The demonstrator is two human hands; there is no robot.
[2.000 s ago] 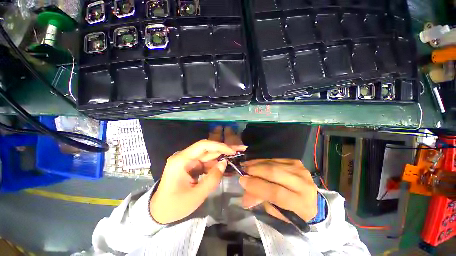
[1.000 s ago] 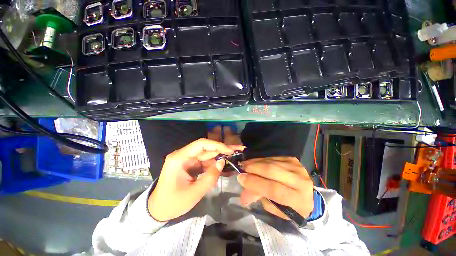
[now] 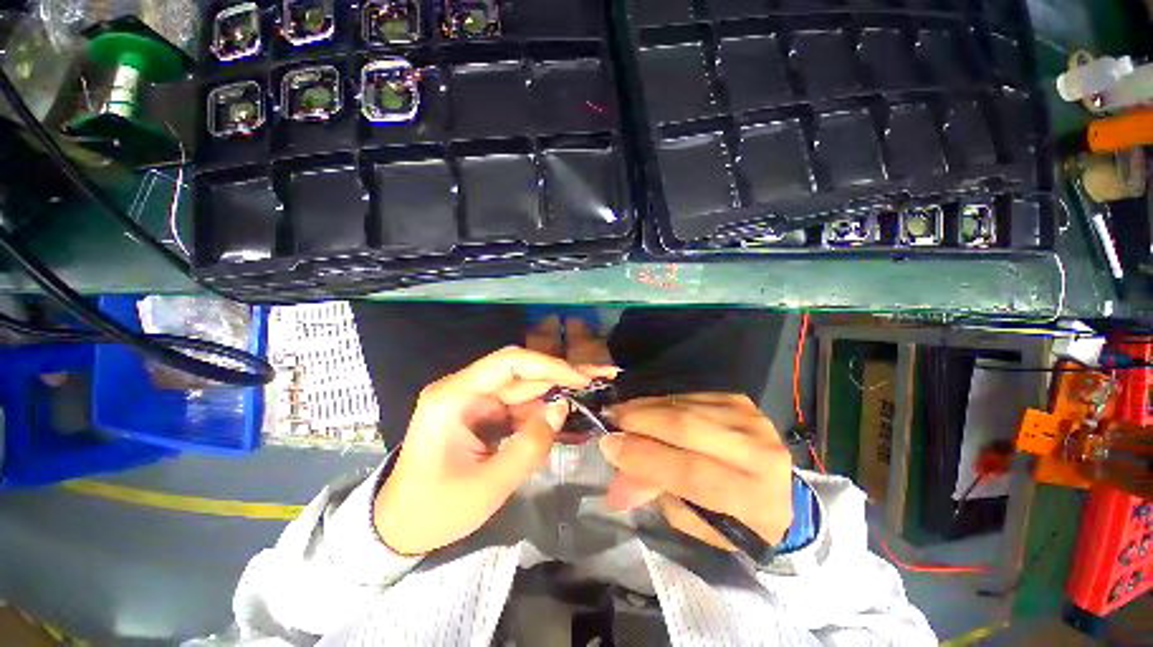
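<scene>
My left hand (image 3: 474,442) holds a small dark module (image 3: 585,391) with a silvery edge between thumb and fingers, above the lap near the bench edge. My right hand (image 3: 695,455) grips thin metal tweezers (image 3: 587,417), whose tip is at the module; the dark rear end shows below the palm. Whether the tip touches is too small to tell, and the fingers hide part of the module. Similar square modules (image 3: 390,92) sit in pockets of the left black tray (image 3: 414,202), in two rows.
A stack of black trays (image 3: 835,158) lies right, with several modules under its front edge. A green reel (image 3: 127,86) and black cable (image 3: 127,331) are left. An orange handle (image 3: 1123,134) lies right. Blue bins (image 3: 171,392), an orange fixture (image 3: 1060,434) and a red tray (image 3: 1113,556) are lower down.
My right hand and the tweezers have shifted slightly up and left at the module. My left hand has moved very little and still holds the module.
</scene>
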